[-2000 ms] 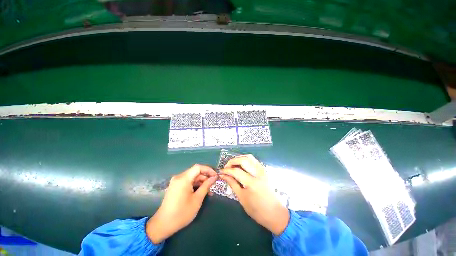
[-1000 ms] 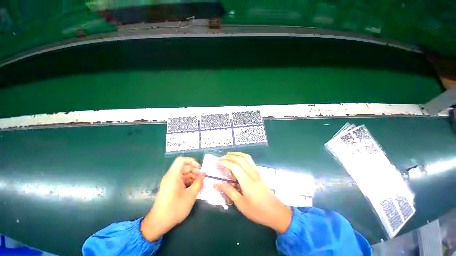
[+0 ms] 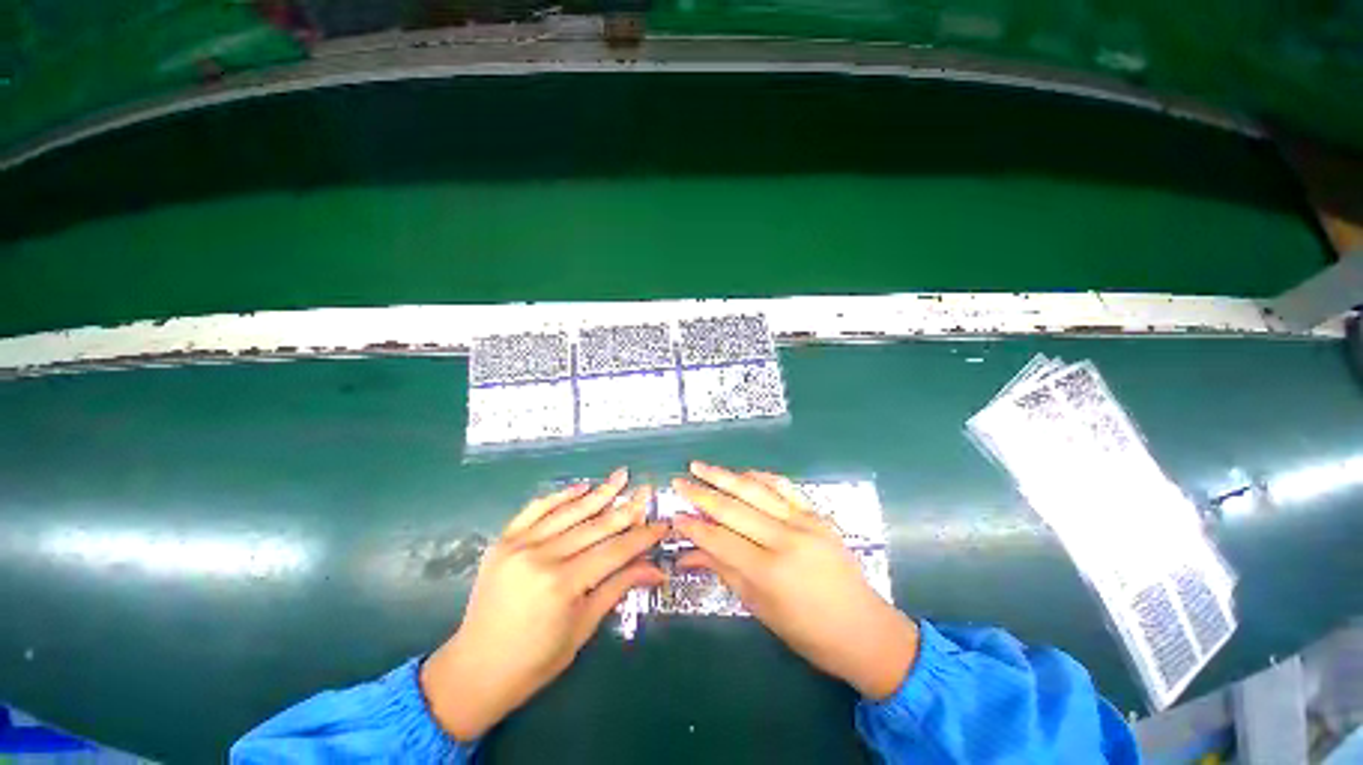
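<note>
A patterned sheet (image 3: 703, 593) lies on the green bench under both hands, speckled black and white with glare at its right part. My left hand (image 3: 561, 598) lies over its left part, fingers spread and pointing forward. My right hand (image 3: 785, 561) lies over its middle, fingers spread, fingertips close to those of the left. The hands cover much of the sheet, and whether anything small is under the fingertips is hidden. A second six-block sheet (image 3: 628, 401) with blue-purple divider lines lies just beyond the hands.
Overlapping long sheets (image 3: 1114, 523) lie slanted at the right. A worn white strip (image 3: 927, 317) borders the bench (image 3: 224, 448) at the back, with a lower green surface (image 3: 673, 239) beyond. Strong glare lies on the bench at left and right.
The sheet's left part, lifted and folded between the fingers a second ago, now lies flatter. Both hands have opened from a pinch and spread over it.
</note>
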